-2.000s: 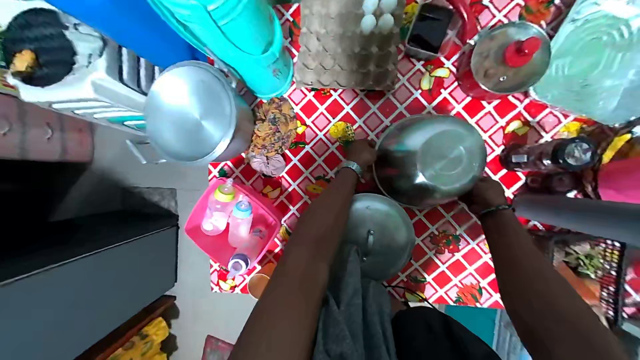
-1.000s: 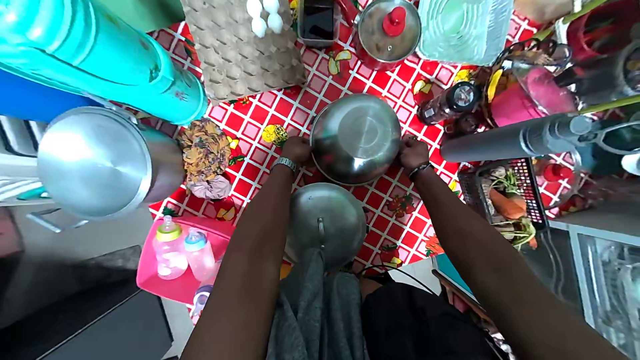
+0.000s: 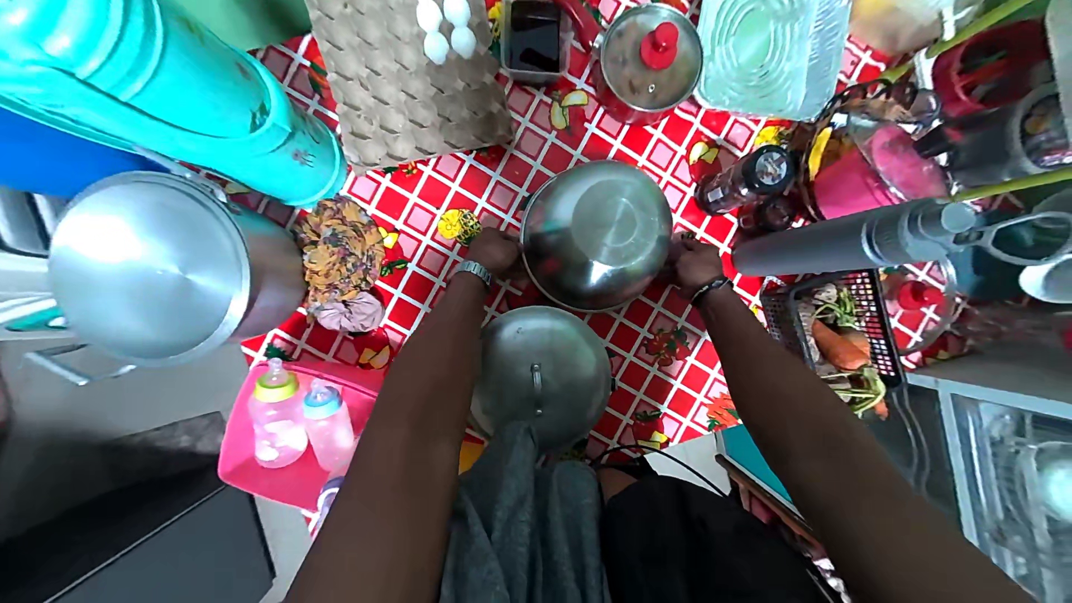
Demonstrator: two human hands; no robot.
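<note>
An upturned stainless steel bowl point(image 3: 599, 234) stands between my hands on a red-and-white checked tablecloth point(image 3: 662, 335). My left hand point(image 3: 496, 253) grips its left edge, and my right hand point(image 3: 695, 261) is at its right edge; the fingertips of both are partly hidden by shadow and the rim. Close to my body, just below the bowl, sits a round metal lid with a handle point(image 3: 540, 373); a grey cloth point(image 3: 507, 511) hangs over its near edge. What lies under the bowl and the lid is hidden.
Left are a large lidded aluminium pot point(image 3: 155, 268), a turquoise flask point(image 3: 193, 92) and a pink basin point(image 3: 243, 452) with baby bottles. Behind stand an egg tray point(image 3: 410, 100) and a red pot with a glass lid point(image 3: 649, 63). Right are a grey cylinder point(image 3: 821, 239) and a vegetable basket point(image 3: 775, 322).
The view has shifted and turned a lot. Both hands stay at the sides of the upturned bowl, and the lid remains close to it.
</note>
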